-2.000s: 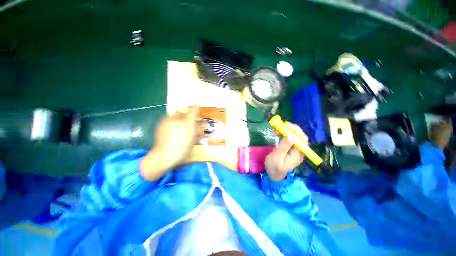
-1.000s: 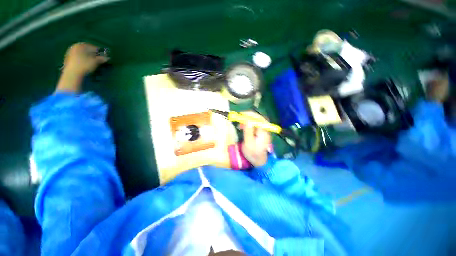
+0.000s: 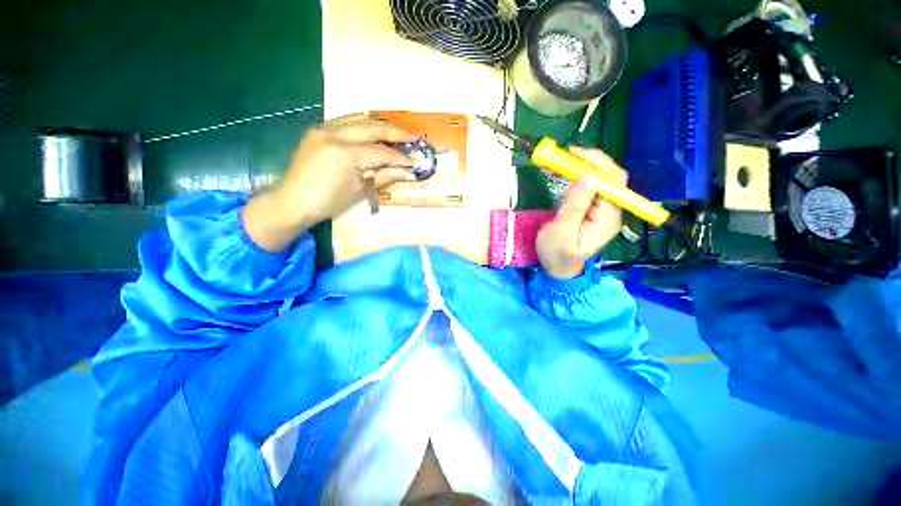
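Note:
My left hand (image 3: 336,178) reaches over the orange-brown fixture (image 3: 450,190) from the left. Its fingertips pinch the left edge of a small round workpiece (image 3: 422,159), dark-rimmed with a pale centre. Whether the piece touches the fixture I cannot tell. A slim dark thing shows below these fingers, too small to name. My right hand (image 3: 578,222) holds the soldering iron by its yellow handle (image 3: 603,184). The iron's thin dark shaft points up and left, its tip near the fixture's upper right corner, apart from the workpiece. The fixture lies on the cream board (image 3: 361,232).
A solder spool (image 3: 89,168) stands at left, its wire running right to the board. Beyond the fixture are a black fan (image 3: 456,25) and a round tin (image 3: 568,54). A pink-red block (image 3: 519,237) lies beside my right hand. A blue box (image 3: 674,124) and second fan (image 3: 832,210) stand right.
My left hand has come back from the far left to the fixture and now pinches the round workpiece. My right hand still holds the iron, its tip still near the fixture. The camera view has shifted.

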